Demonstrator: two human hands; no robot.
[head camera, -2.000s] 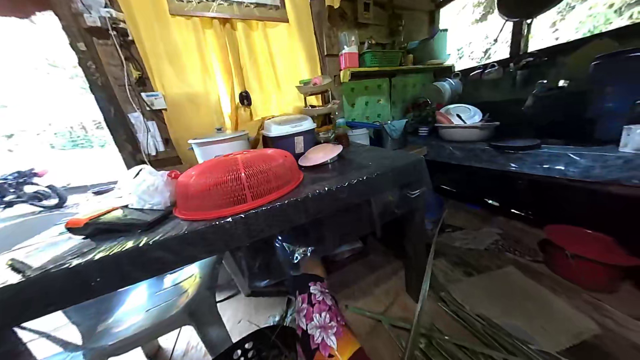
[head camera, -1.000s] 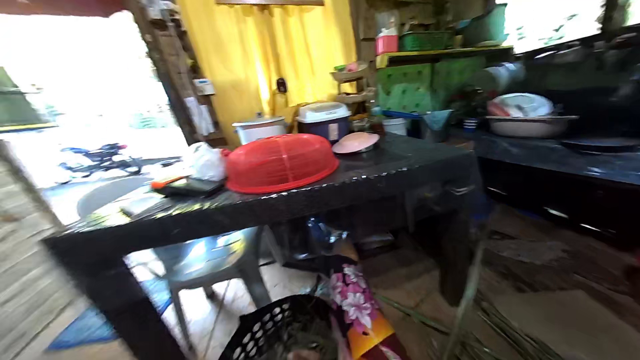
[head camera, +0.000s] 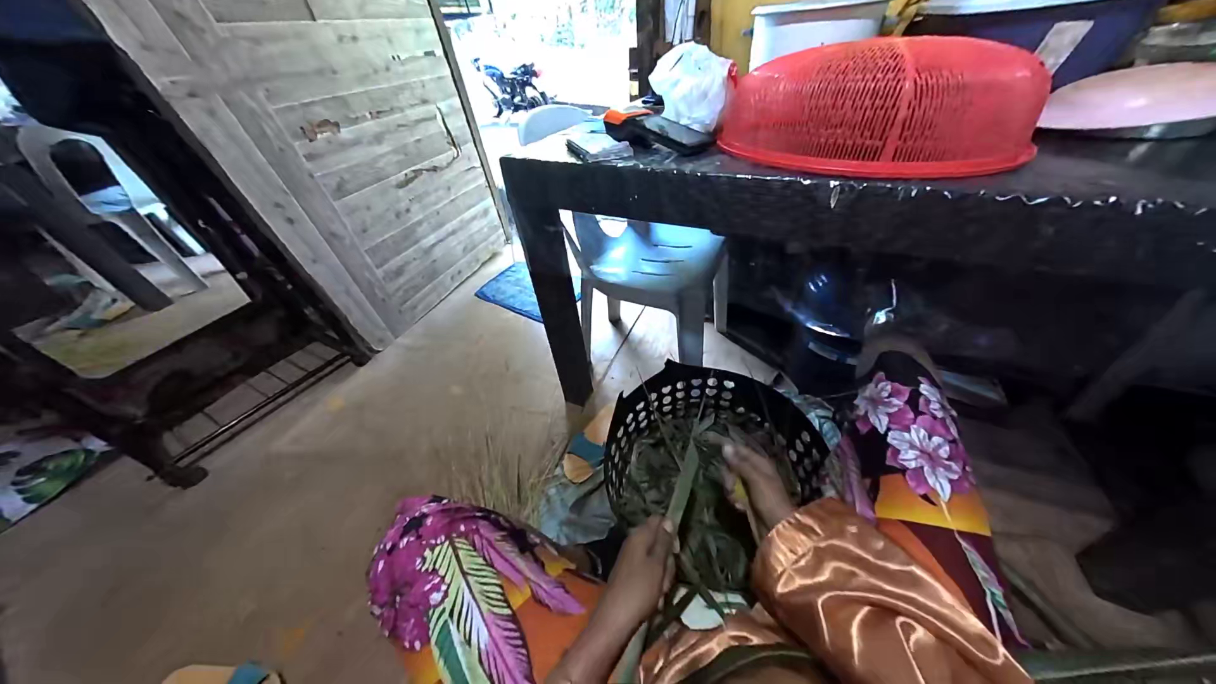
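Note:
My left hand (head camera: 646, 562) is closed around a long green leaf strip (head camera: 684, 484) that points up over a black perforated plastic basket (head camera: 717, 382). The basket stands between my knees and holds a heap of green leaf shreds (head camera: 655, 465). To the right of the strip, my right hand (head camera: 757, 483) is curled over the basket, with something small and yellow at its fingers; what it is cannot be made out. A satin orange-brown sleeve covers my right arm. Flower-patterned cloth covers both my legs.
A dark table (head camera: 665, 190) ahead bears a red plastic food cover (head camera: 883, 109), a white plastic bag (head camera: 692, 87) and a pink lid (head camera: 1130, 100). Beneath it are a plastic chair (head camera: 655, 261) and a blue mat (head camera: 527, 290). A wooden door (head camera: 361, 142) stands at the left.
The view has swung left and down. Both hands and the leaf strip now show over the basket; the earliest frame shows only the basket's rim.

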